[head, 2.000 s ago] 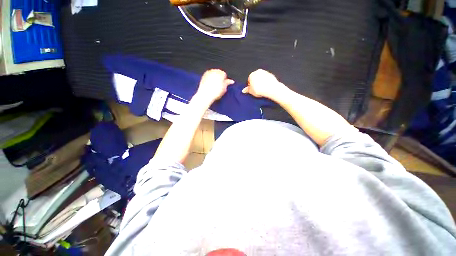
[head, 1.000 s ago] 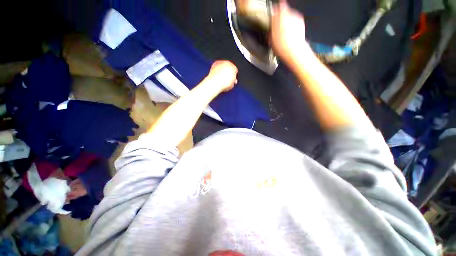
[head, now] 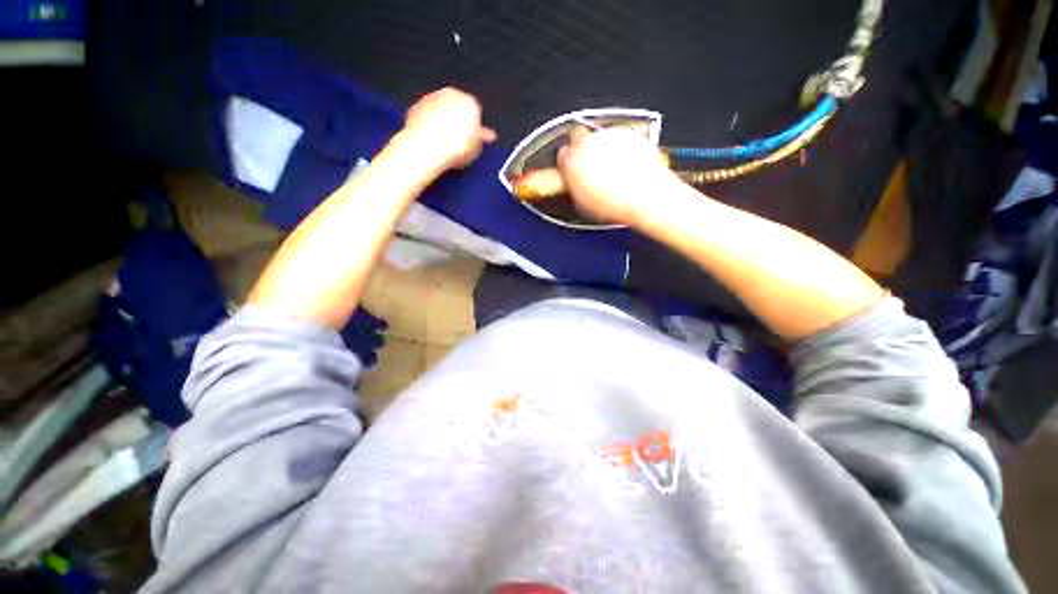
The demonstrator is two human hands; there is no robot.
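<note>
A navy blue garment piece [head: 337,110] with white patches lies slantwise along the near edge of the black pressing table [head: 348,29]. My right hand [head: 609,174] is closed around the handle of a steam iron [head: 551,145]. The iron's pointed plate faces left and rests over the right part of the navy cloth. My left hand [head: 447,125] is at the cloth's far edge, left of the iron's tip, with its fingers curled; whether it pinches the cloth is unclear. My left forearm hides part of the white patches.
A blue hose with a yellowish line [head: 754,149] runs from the iron to a pale wrapped length at the upper right. Navy cloth [head: 168,296] is heaped below the table at left, and more navy and white cloth [head: 1015,279] lies at far right. A blue-topped box [head: 41,17] is at upper left.
The iron was first parked at the back, then taken by my right hand, and now lies on the cloth with its tip turned left. My left hand has moved left and away from me along the cloth.
</note>
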